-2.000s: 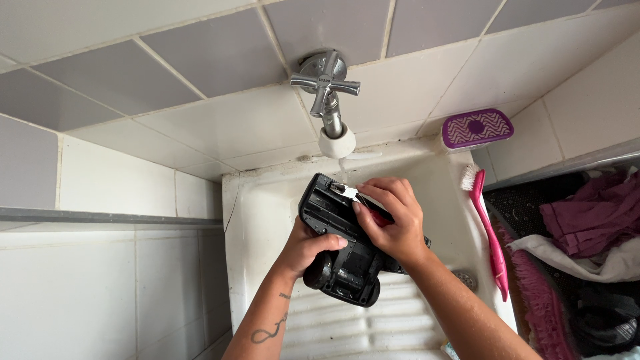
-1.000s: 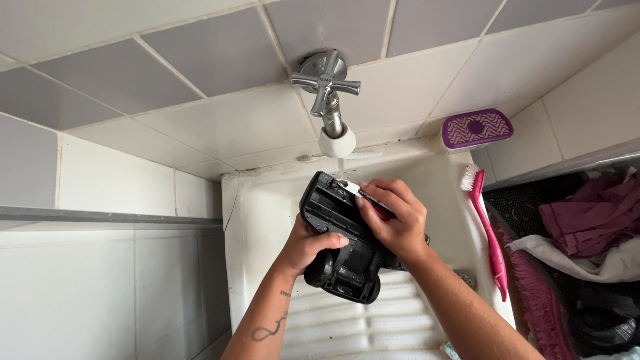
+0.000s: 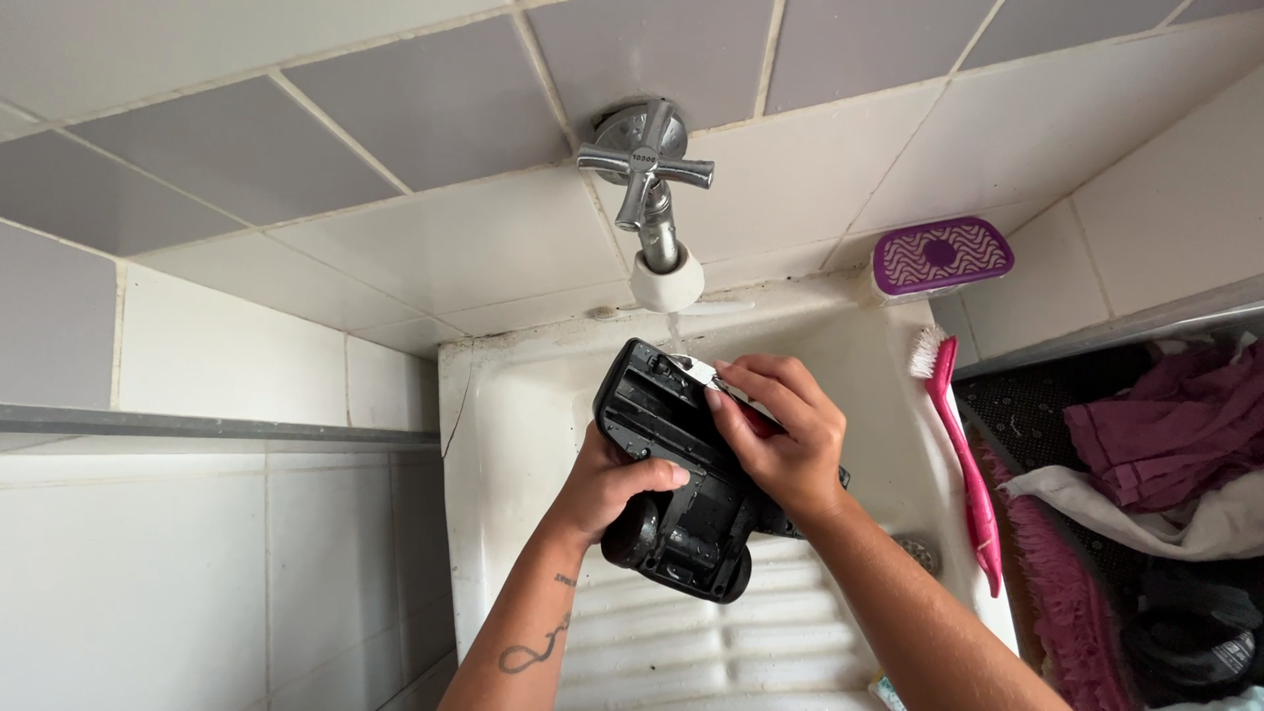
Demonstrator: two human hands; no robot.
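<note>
A wet black plastic appliance part [image 3: 681, 494], with a long channel and rounded wheel-like ends, is held over the sink. My left hand [image 3: 622, 484] grips its left side, thumb on top. My right hand [image 3: 790, 425] holds a small brush or tool [image 3: 699, 370] with a white end and a partly hidden red part; its tip is at the part's upper edge. Just above, a thin stream of water falls from the white nozzle of the chrome tap [image 3: 660, 237].
The white ribbed sink [image 3: 513, 434] has its drain [image 3: 918, 553] at right. On its right rim lies a pink scrub brush [image 3: 963, 464]; a purple-lidded container [image 3: 943, 259] stands at the back corner. Purple and white cloths [image 3: 1165, 425] are piled at right.
</note>
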